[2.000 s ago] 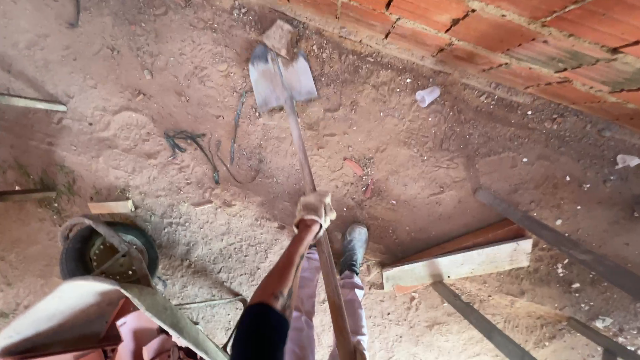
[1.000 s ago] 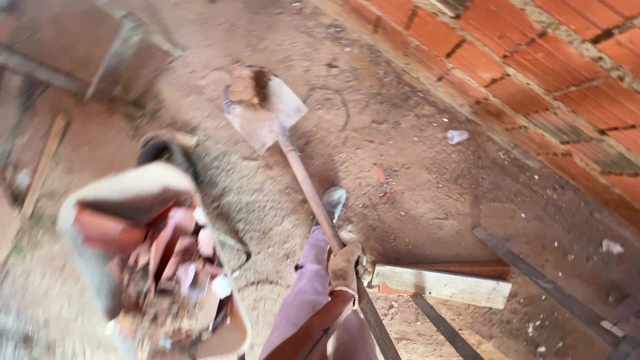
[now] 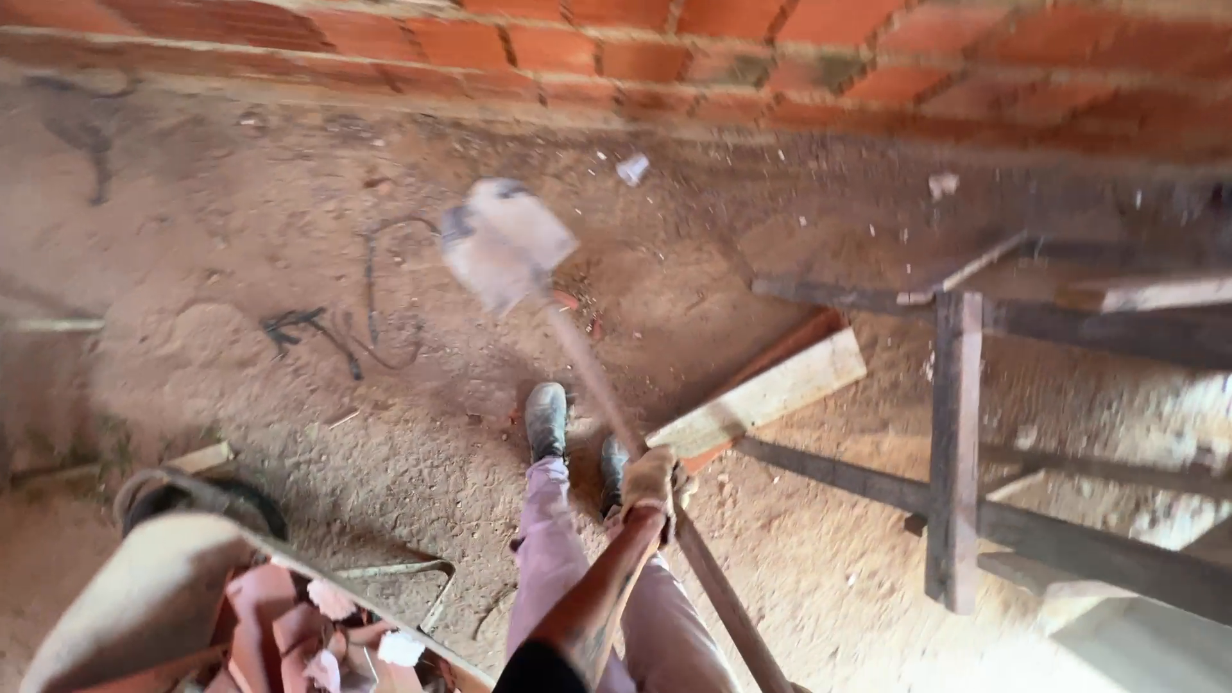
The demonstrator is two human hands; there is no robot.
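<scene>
My left hand (image 3: 651,481), in a worn work glove, is closed around the wooden handle of a shovel (image 3: 602,385). The handle slants from the bottom edge up to the left. Its blurred metal blade (image 3: 505,250) is beyond my boots, over the dirt floor; a pale, blocky shape shows on it, too smeared to name. My right hand is out of view. At the lower left, a wheelbarrow (image 3: 125,587) holds broken red brick or tile pieces (image 3: 265,616).
A brick wall (image 3: 645,58) spans the top. A pale board (image 3: 760,395) lies right of my boots (image 3: 547,419). Dark timber framing (image 3: 953,452) stands at right. A plastic cup (image 3: 632,170), a black cord or strap (image 3: 294,327) and a bent metal bar (image 3: 404,568) are around the floor.
The shovel blade has moved closer to the plastic cup and to my boots than two seconds ago. My left hand remains on the handle. The view has swung around between frames.
</scene>
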